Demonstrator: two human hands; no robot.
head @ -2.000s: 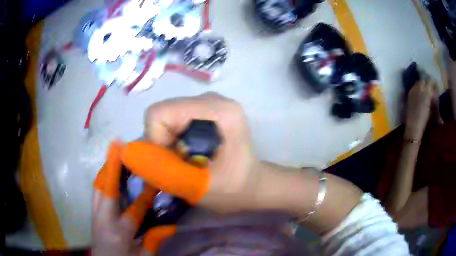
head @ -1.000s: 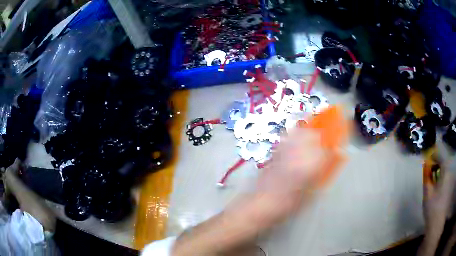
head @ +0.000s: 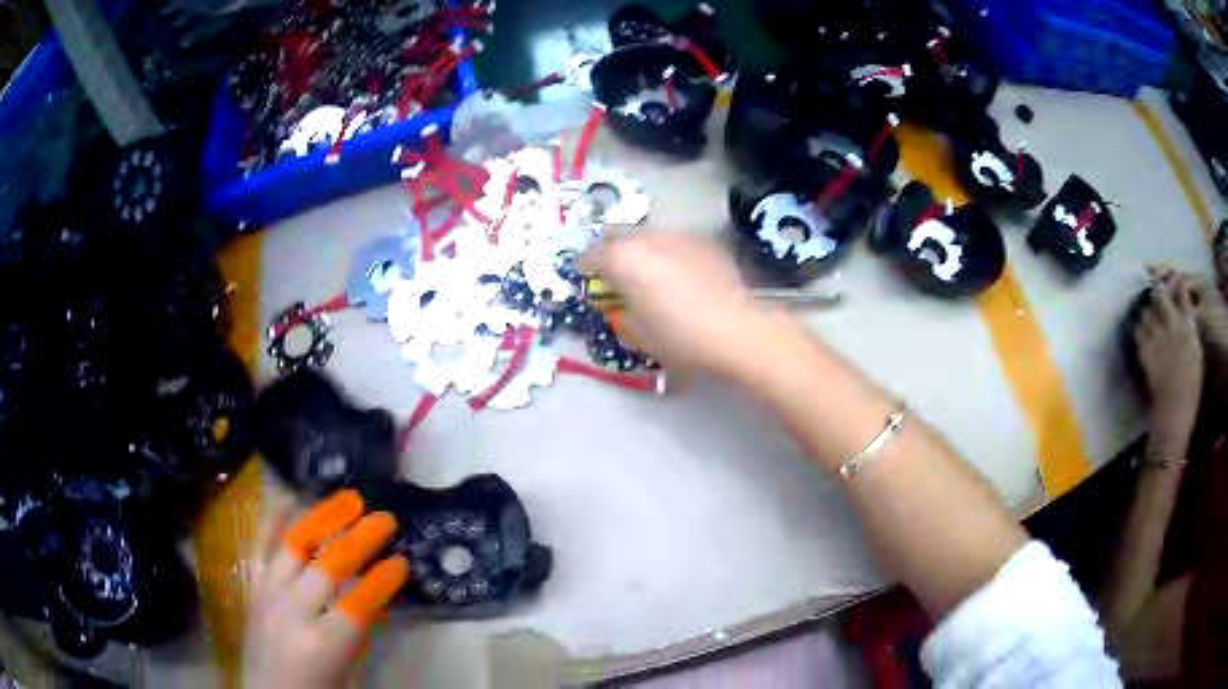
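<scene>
Two black housings lie in front of me, one (head: 323, 433) tilted, the other (head: 465, 545) with its ring of small round cells facing up. My left hand (head: 327, 579), with orange finger cots, is at their near left edge, fingers overlapping them; its thumb and any grip are hidden. My right hand (head: 680, 307) is closed on the screwdriver at the right side of the pile of white ring boards (head: 451, 296). The thin metal shaft (head: 801, 295) points right, and a bit of yellow handle shows. Its fingertips are over the boards; whether they touch one is unclear.
A dark pile of housings (head: 101, 404) fills the left. A blue bin (head: 317, 182) with boards and red leads stands at the back left. Black housings with white rings (head: 795, 229) stand at the back right. Another person's hands (head: 1169, 337) are at the right edge.
The view has swung left-to-right, showing more of the right side. Two housings now lie at front left with my left hand, which has come into view. My right hand is now lower-blurred, at the boards.
</scene>
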